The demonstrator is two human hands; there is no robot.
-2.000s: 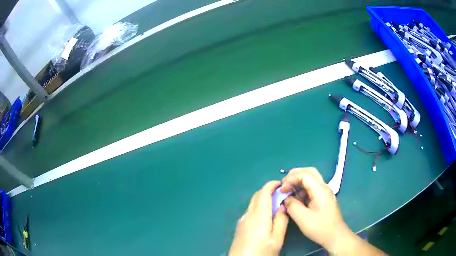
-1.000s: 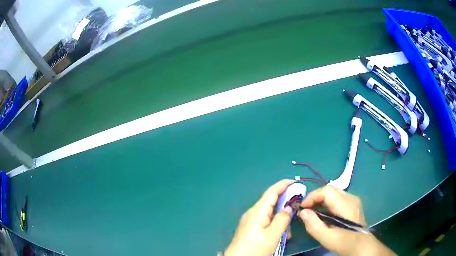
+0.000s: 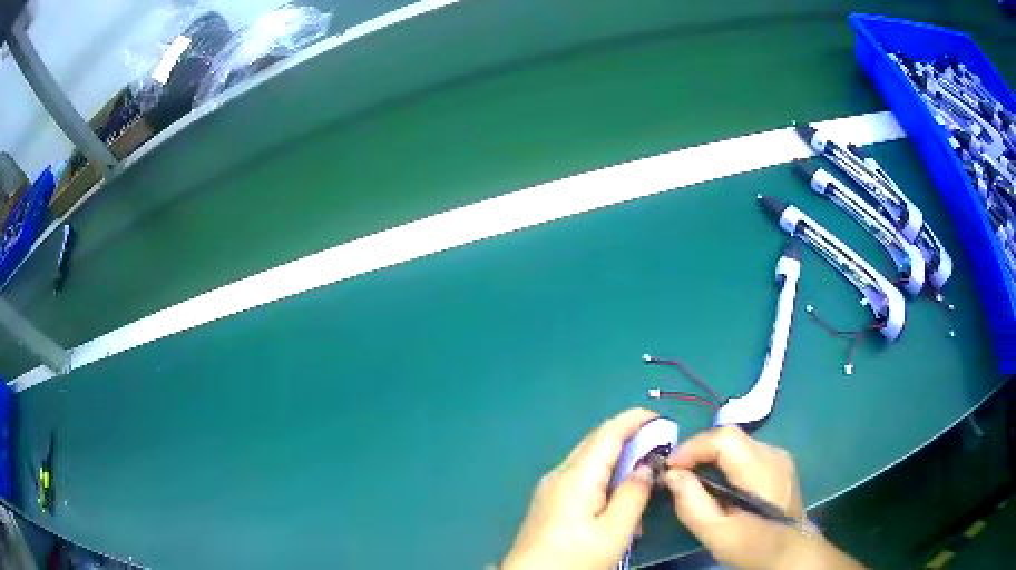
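Note:
My left hand (image 3: 585,495) is shut on a white to pale purple curved housing (image 3: 643,442) near the table's front edge. The housing's rounded end points up, with its dark opening facing my right hand. My right hand (image 3: 741,495) holds dark tweezers (image 3: 744,497) like a pen. Their tip is at the opening, and my fingers partly hide it. Most of the housing is covered by my left hand. Another white housing (image 3: 780,334) lies just beyond my right hand. Red and black lead wires (image 3: 689,397) with tiny white connectors lie left of its bent end.
Several open housings (image 3: 852,267) lie side by side at the right, one with wires trailing. A blue bin (image 3: 941,145) heaped with housings stands at far right. Yellow and black pliers (image 3: 46,488) lie at far left. A dark pen-like item (image 3: 64,258) lies on the belt (image 3: 390,134) beyond the white strip (image 3: 446,236).
Since two seconds ago, my right hand has gained the tweezers and works them at the housing's end. The wires now show on the table. Over the last second both hands have hardly moved.

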